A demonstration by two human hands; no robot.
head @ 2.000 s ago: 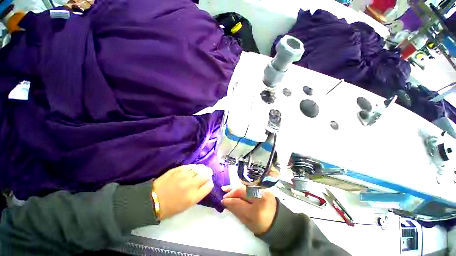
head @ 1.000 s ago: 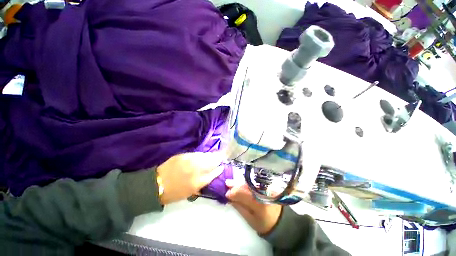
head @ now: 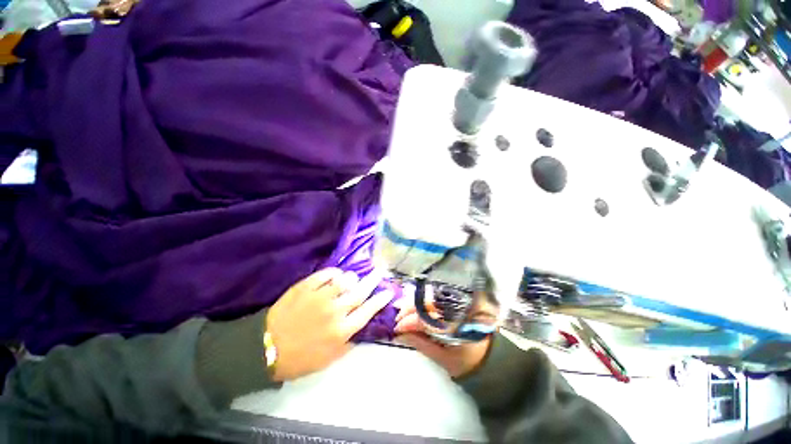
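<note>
A dark purple garment [head: 225, 113] lies in a large heap left of the white sewing machine head [head: 598, 173]. Its small gathered end [head: 360, 243] runs under the left end of the head and is brightly lit. My left hand [head: 317, 321] lies on this end with its fingers spread flat, pressing the cloth. My right hand [head: 434, 334] is at the cloth's right edge by the needle area, its fingertips on the cloth and partly hidden behind the machine's dark ring-shaped part [head: 447, 299]. The needle and the cloth edge under the head are hidden.
Red-handled snips [head: 603, 351] lie on the white table [head: 408, 403] in front of the machine. A grey upright knob [head: 490, 69] stands on the head. More purple garments [head: 607, 69] lie behind it. A black item with a yellow mark [head: 403, 26] is at the top.
My left fingers have spread over the cloth, and the cloth end lies more to the left. My right hand has moved slightly up and right, further behind the ring part. The camera view has shifted.
</note>
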